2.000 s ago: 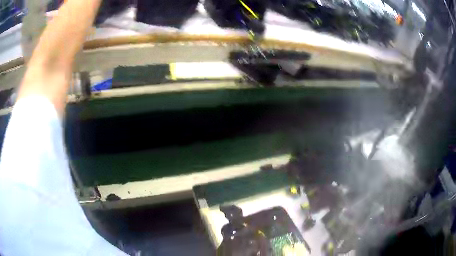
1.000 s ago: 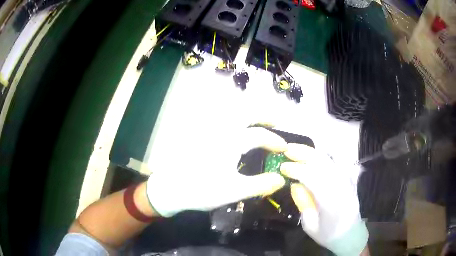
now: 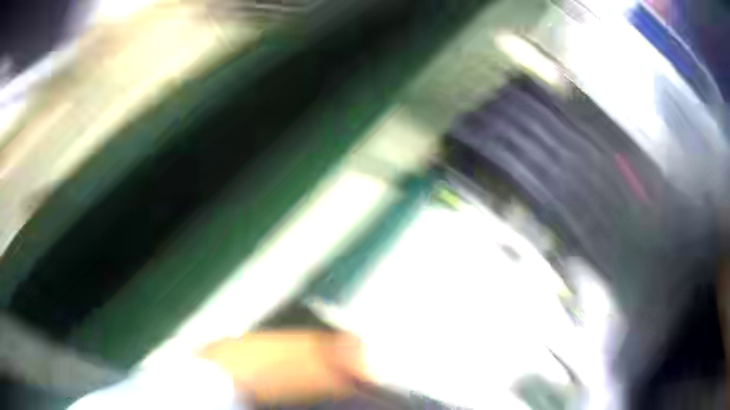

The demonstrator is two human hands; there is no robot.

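The view is heavily blurred. My left forearm (image 3: 284,364) comes in at the bottom, below a pale sleeve. My left hand, in a white glove, merges with the bright white sheet (image 3: 456,272), so its fingers and anything in them cannot be made out. A pale blurred shape at the lower right may be my right gloved hand, but I cannot tell its fingers. The black socket housings (image 3: 544,152) are a dark smear at the upper right, with small yellow-green parts (image 3: 448,196) near their ends. The small housing and green board cannot be made out.
The green conveyor belt (image 3: 200,176) runs diagonally from lower left to upper centre. Its cream edging (image 3: 280,248) lies beside a green strip of bench top (image 3: 372,240). White and blue blurred things show at the upper right.
The view has swung, so the belt now crosses diagonally and the socket housings appear further right. Both gloved hands and the green board were clear one second ago; now they are blurred or lost.
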